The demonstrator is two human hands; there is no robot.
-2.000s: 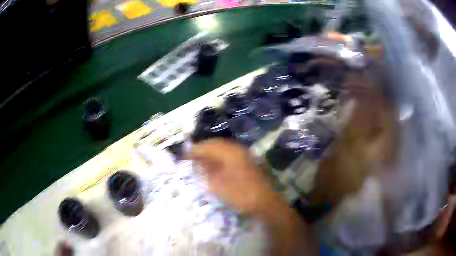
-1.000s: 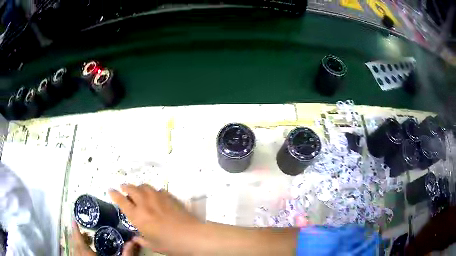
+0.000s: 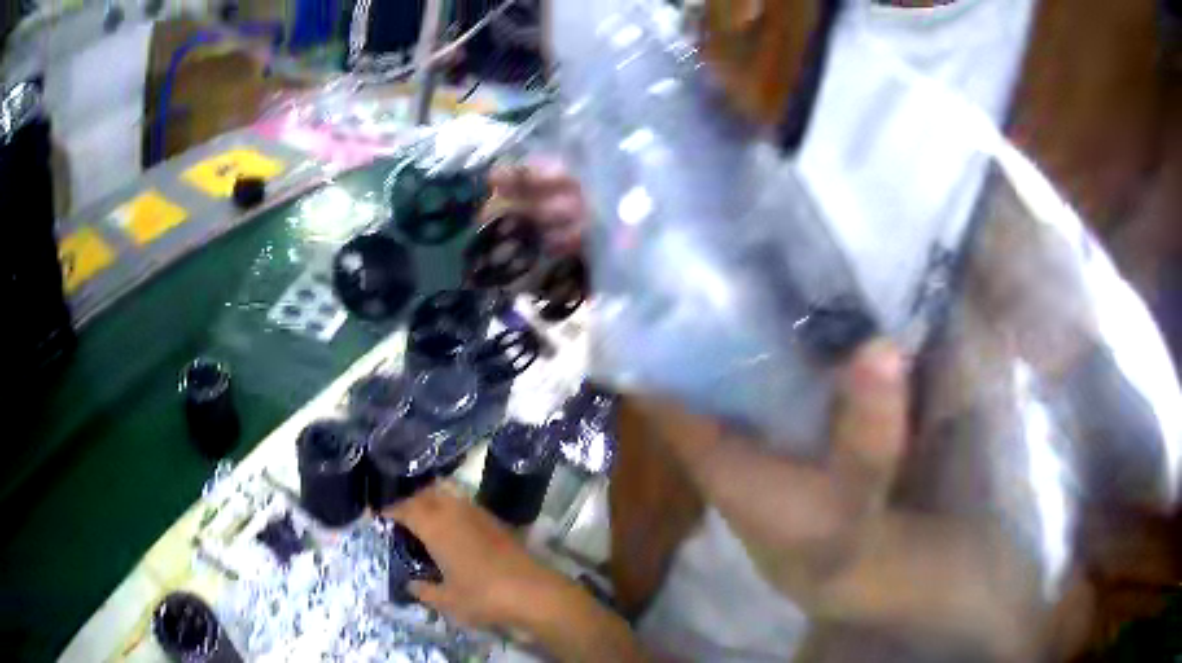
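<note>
My right hand reaches in from the bottom, somewhat blurred. Its fingers and thumb are around a black cylindrical unit on the littered bench. Several more black units stand just beyond it, one at the near left of the group and one to the right. My left hand is not in view.
Another person's hand holds a crinkled clear bag at the right. Black discs show beyond the units. Liner scraps litter the bench. A unit stands on the green belt.
The view has swung right. My right hand has gone from the units at the bench's left end to the group at the right. My left hand has left the picture. The bag now shows large.
</note>
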